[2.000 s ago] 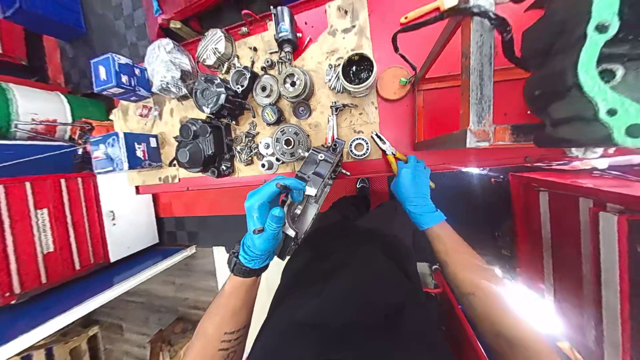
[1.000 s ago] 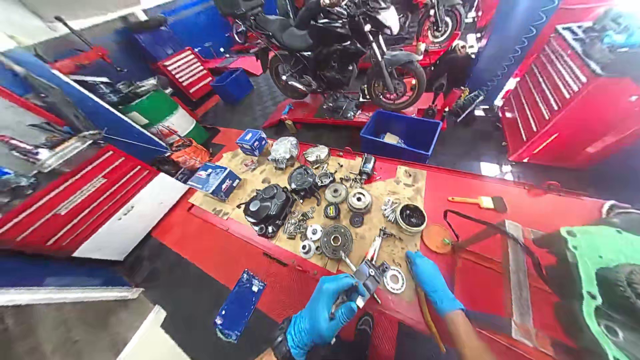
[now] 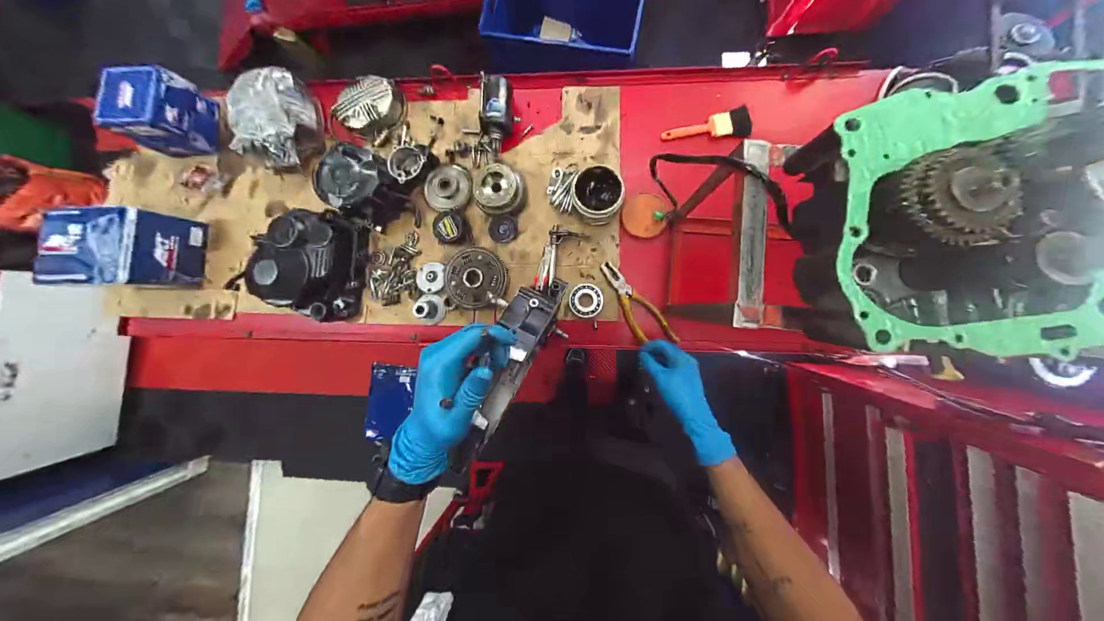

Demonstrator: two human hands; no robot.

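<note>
My left hand (image 3: 448, 401), in a blue glove, grips an elongated metal engine housing part (image 3: 530, 315) tilted over the workbench's near edge. Small dark pieces show between its fingers. My right hand (image 3: 681, 401), also gloved, is at the handle ends of combination pliers (image 3: 632, 297) with yellow handles; whether the fingers close on them is hidden. Left of the pliers' jaws lies a ball bearing (image 3: 586, 300). Beyond the housing are a slim metal tool (image 3: 548, 257) and a toothed clutch basket (image 3: 473, 278). A black engine cover (image 3: 302, 263) sits farther left.
Cardboard (image 3: 591, 121) covers part of the red workbench (image 3: 642, 99). It bears gears, bolts, a round metal housing (image 3: 598, 191) and blue boxes (image 3: 121, 246). A paintbrush (image 3: 711, 126) lies at the right, near a metal frame bar (image 3: 752, 233) and an engine with a green gasket (image 3: 862, 198).
The view has swung up toward motorcycles and back down. My right hand was farther along the pliers' handles two seconds ago and is now at their ends. My left hand still holds the housing part.
</note>
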